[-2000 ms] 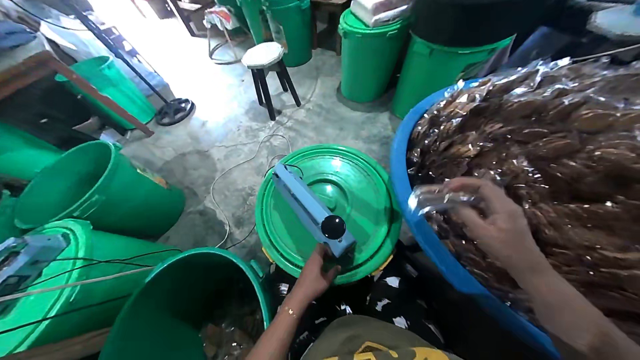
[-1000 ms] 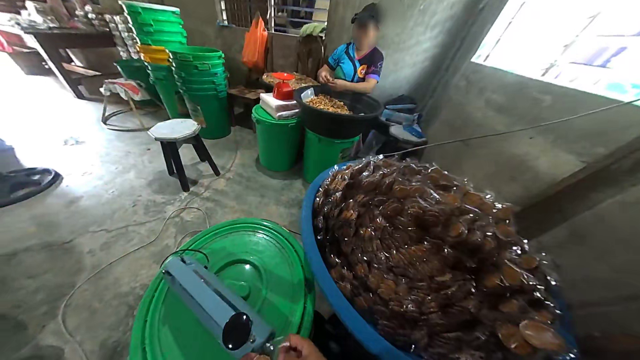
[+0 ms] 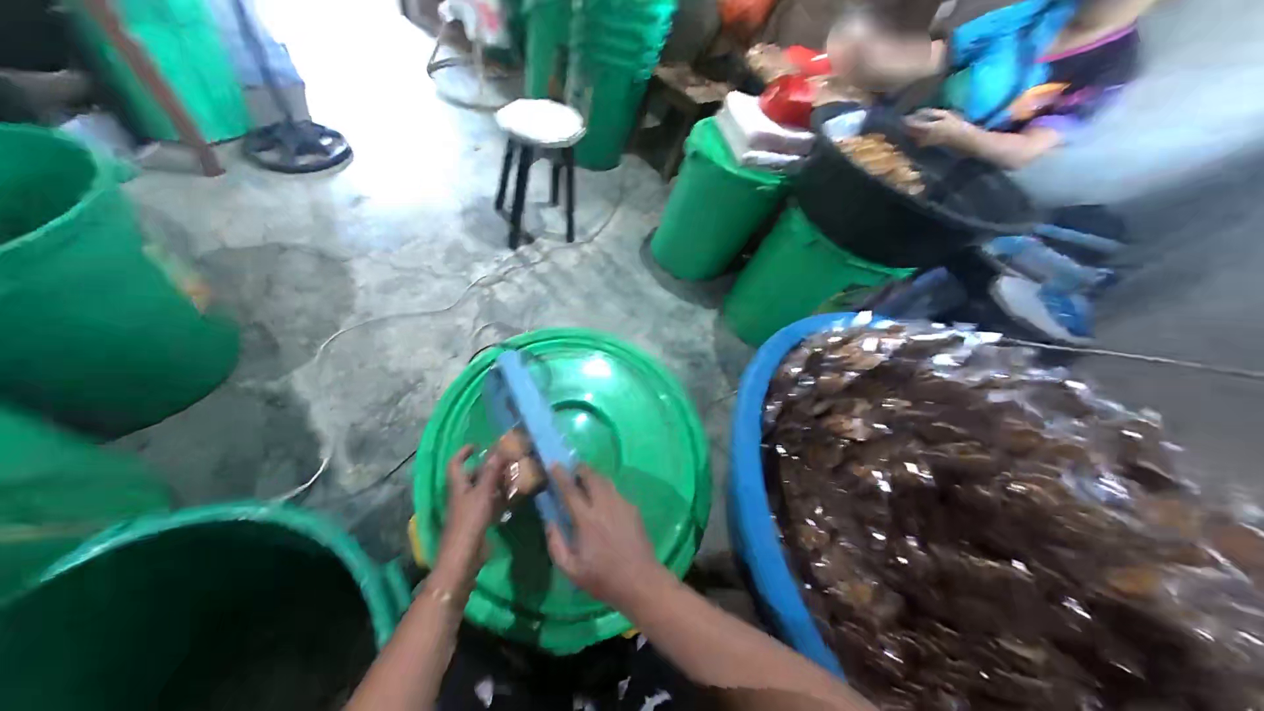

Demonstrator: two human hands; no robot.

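A blue impulse bag sealer lies across the round green lid of a bucket in front of me. My left hand holds a small clear packet with brown contents against the sealer's left side. On the sealer's near end, where the black knob was visible before, rests my right hand, its fingers over the arm. To the right stands a blue tub heaped with shiny brown plastic packets.
An open green bin is at the lower left, another above it. A white-topped stool stands ahead. At the upper right, a person works over a black basin on green bins. A cord crosses the floor.
My right hand, over the blue tub with a clear packet two seconds ago, is now on the sealer. My left hand has moved to the sealer's left side. The view swung up and back.
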